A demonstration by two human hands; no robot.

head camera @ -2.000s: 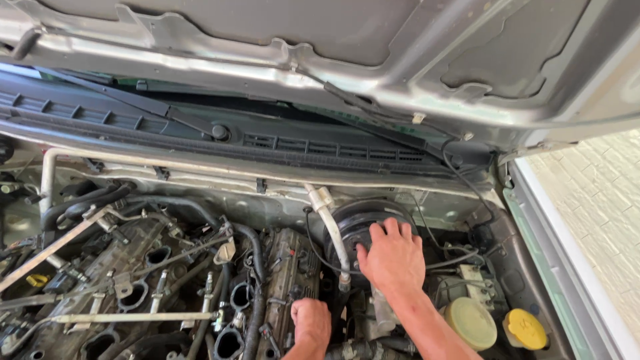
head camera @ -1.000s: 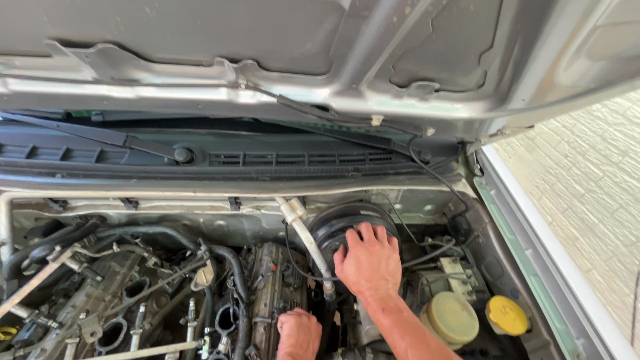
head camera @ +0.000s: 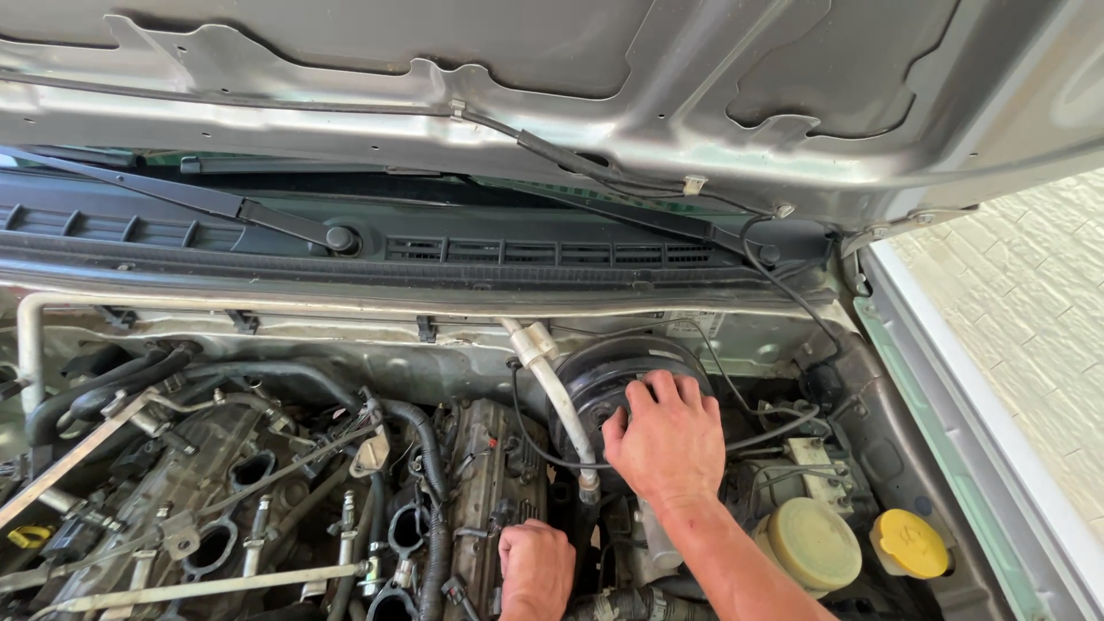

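My right hand (head camera: 668, 435) rests with bent, spread fingers against the front of the round black brake booster (head camera: 638, 354); its fingertips are partly hidden. Lower and to the left, my left hand (head camera: 536, 561) is curled at the right edge of the engine's valve cover (head camera: 483, 483), and whether it holds anything is hidden. Between the hands and the firewall a pale metal pipe (head camera: 561, 397) slants down to a dark hose. A thin black cable (head camera: 526, 423) loops beside the pipe. Below the right forearm is a corrugated hose (head camera: 638, 604).
The raised hood (head camera: 552, 129) hangs over the wiper arms (head camera: 285, 226) and the black cowl (head camera: 552, 250). On the right are a reservoir with a pale cap (head camera: 815, 543) and a yellow cap (head camera: 910, 543). Metal fuel rails (head camera: 216, 588) and open intake ports (head camera: 210, 548) lie left.
The view has shifted somewhat. Both hands stay in about the same places, the right at the brake booster and the left by the valve cover.
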